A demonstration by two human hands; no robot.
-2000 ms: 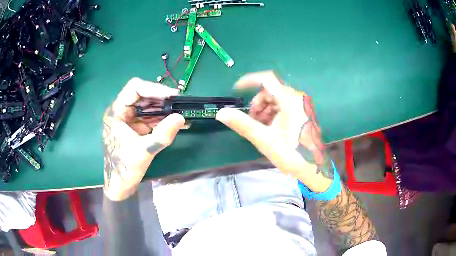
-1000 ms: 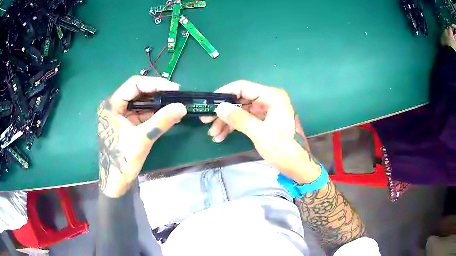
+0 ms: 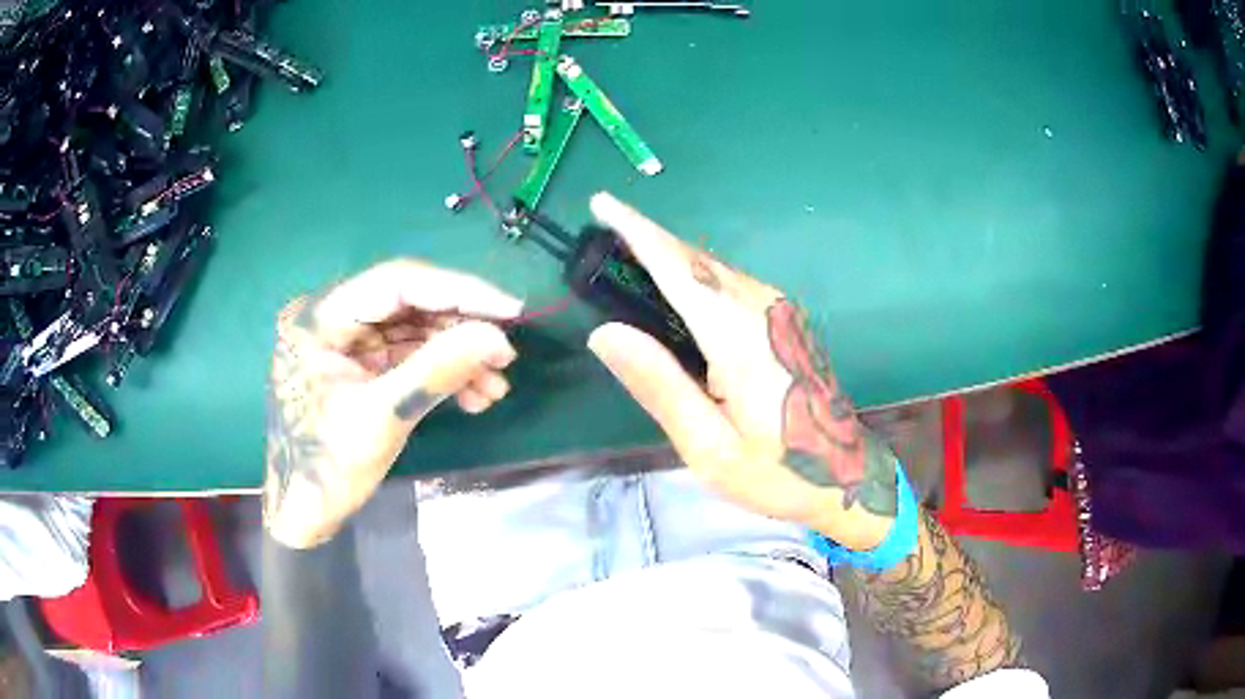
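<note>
My right hand (image 3: 724, 355) holds a black plastic housing (image 3: 621, 280), its narrow open neck pointing up and left. A little green of a circuit board shows inside; the rest is hidden by the hand. A thin red lead wire (image 3: 544, 313) runs from the housing to my left hand (image 3: 389, 369), whose thumb and fingertips are pinched on it. Whatever is at the wire's end is hidden by those fingers. Just beyond the neck lie several loose green circuit boards (image 3: 610, 120) with red wires and small end parts.
A large heap of black units (image 3: 82, 178) covers the left of the green table (image 3: 888, 178). More black units (image 3: 1171, 75) lie at the far right. Red stools (image 3: 1010, 464) stand beyond the near edge on both sides. A person's dark sleeve (image 3: 1161, 410) is at the right.
The housing was level between both hands. Now my right hand alone holds it, tilted with its neck up-left. My left hand has let go of the housing and pinches the red wire.
</note>
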